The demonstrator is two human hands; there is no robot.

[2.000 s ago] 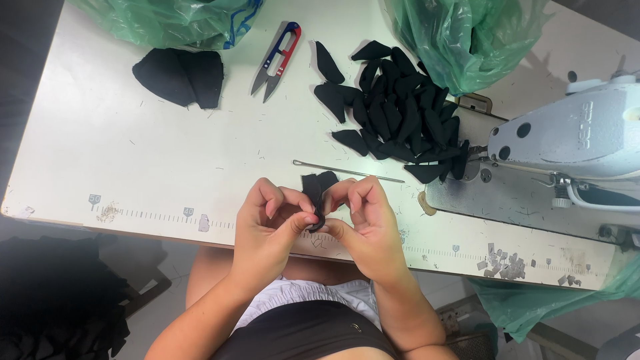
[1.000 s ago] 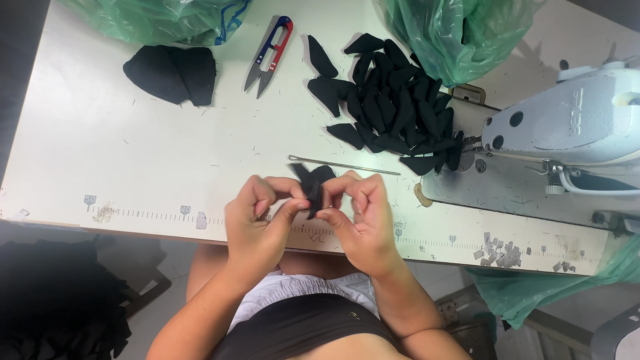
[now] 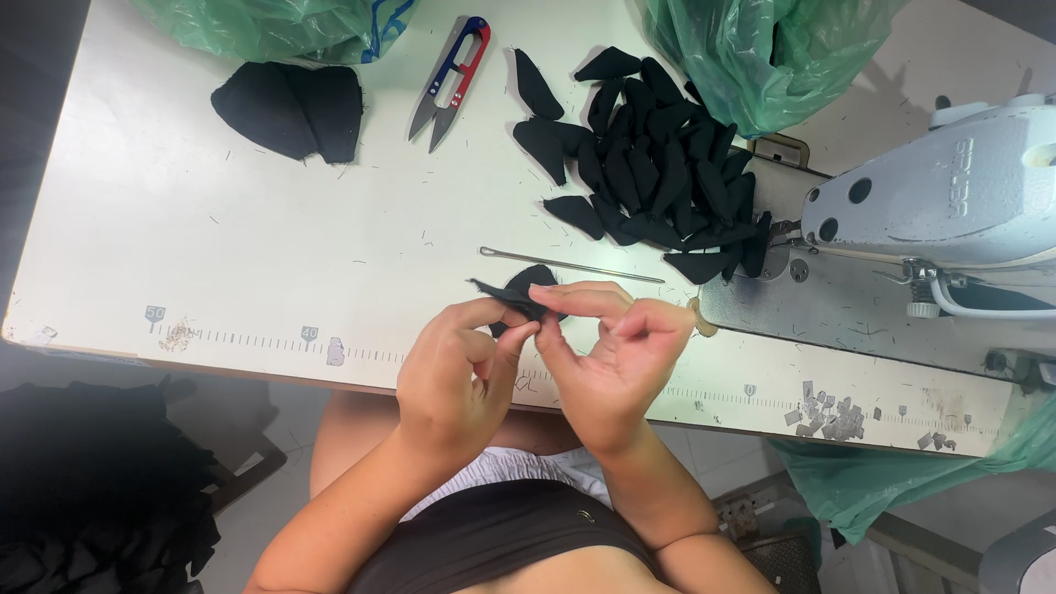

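Note:
Between the fingertips of my left hand (image 3: 458,363) and my right hand (image 3: 610,355) is a small black fabric piece (image 3: 532,285), pinched by both near the table's front edge. Just beyond it lies a thin metal rod with an eye at one end (image 3: 573,266). A heap of small, pointed black fabric pieces (image 3: 652,165) spreads from behind my right hand to the sewing machine's needle area. Blue and red thread snips (image 3: 452,78) lie farther back with their blades apart. Left of them are larger black fabric pieces (image 3: 289,111), overlapping.
A white sewing machine (image 3: 932,190) stands at the right on its metal bed. Green plastic bags sit at the back left (image 3: 272,29) and back right (image 3: 767,58). Another green bag (image 3: 874,487) hangs below the front edge. Dark fabric (image 3: 91,487) is piled at lower left.
The small fabric piece has been turned between my fingers and now fans out to the left and back. My right index finger has straightened across it.

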